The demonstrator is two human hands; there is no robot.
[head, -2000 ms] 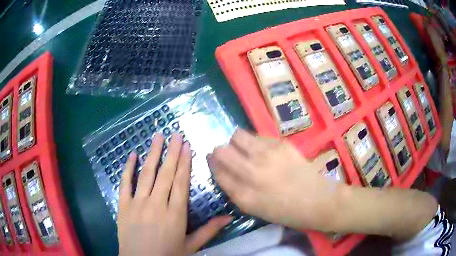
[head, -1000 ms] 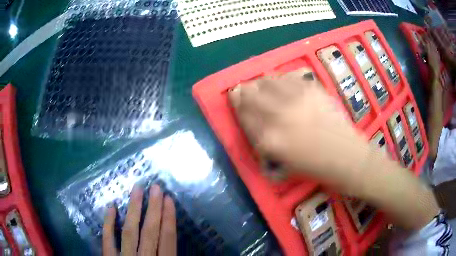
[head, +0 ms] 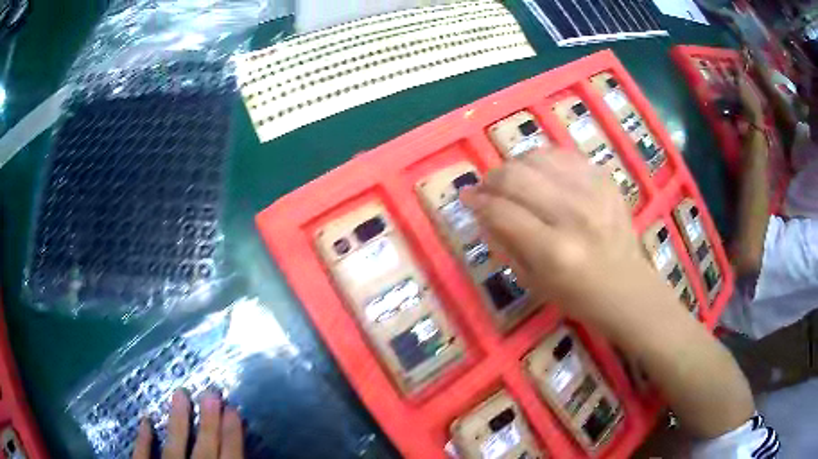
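Note:
A red foam tray [head: 377, 184] holds several gold phone housings, backs up, in two rows. My right hand [head: 547, 211] is over the second housing [head: 448, 211] of the far row, fingertips bunched by its camera end; whether they hold a small part is hidden. The leftmost housing [head: 395, 300] shows a small dark rounded piece beside its dark camera opening. My left hand [head: 193, 430], cut off by the bottom edge, has its fingers apart, flat on a clear shiny sheet [head: 148, 363] with rows of small black rounded squares.
A darker, denser sheet [head: 134, 179] in crinkled plastic lies at left. A cream dotted sheet [head: 386, 58] and a black-striped sheet [head: 596, 18] lie behind the tray. Another red tray [head: 18, 408] shows at the left edge. A co-worker's arm [head: 753, 197] is at the right, by another red tray.
My right hand has moved from the shiny sheet to the tray, then from the leftmost housing to the second. That leftmost housing now shows the small dark piece. The view has shifted right.

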